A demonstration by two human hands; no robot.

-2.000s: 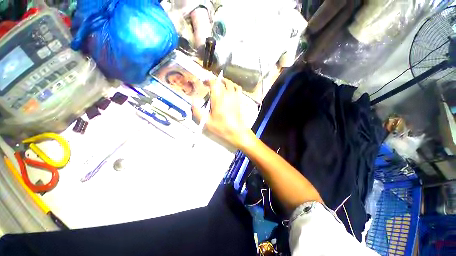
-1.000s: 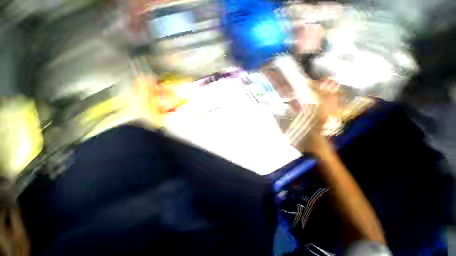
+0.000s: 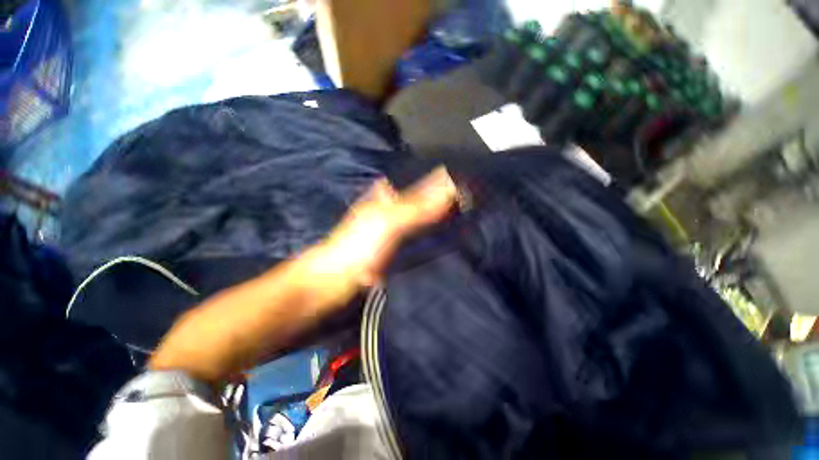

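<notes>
My left hand (image 3: 386,225) reaches in from the lower left, blurred, with its fingertips closed on the upper edge of a navy garment (image 3: 557,305). The garment spreads from the hand to the lower right, its cloth crinkled and slightly shiny. Pale parallel piping lines (image 3: 373,359) curve down its left edge. More navy cloth (image 3: 215,189) lies piled behind and left of my hand. My right hand is not in view.
Thread cones with green tops (image 3: 593,72) stand at the upper right, by a white paper (image 3: 507,128) on a dark grey board (image 3: 440,112). A blue crate (image 3: 40,81) is at the upper left. A pale cord (image 3: 126,260) lies on dark cloth at the left.
The view has swung left, away from the white table, phone and scissors. My right hand, earlier at the phone, has left the picture. My left hand and the garment have come in.
</notes>
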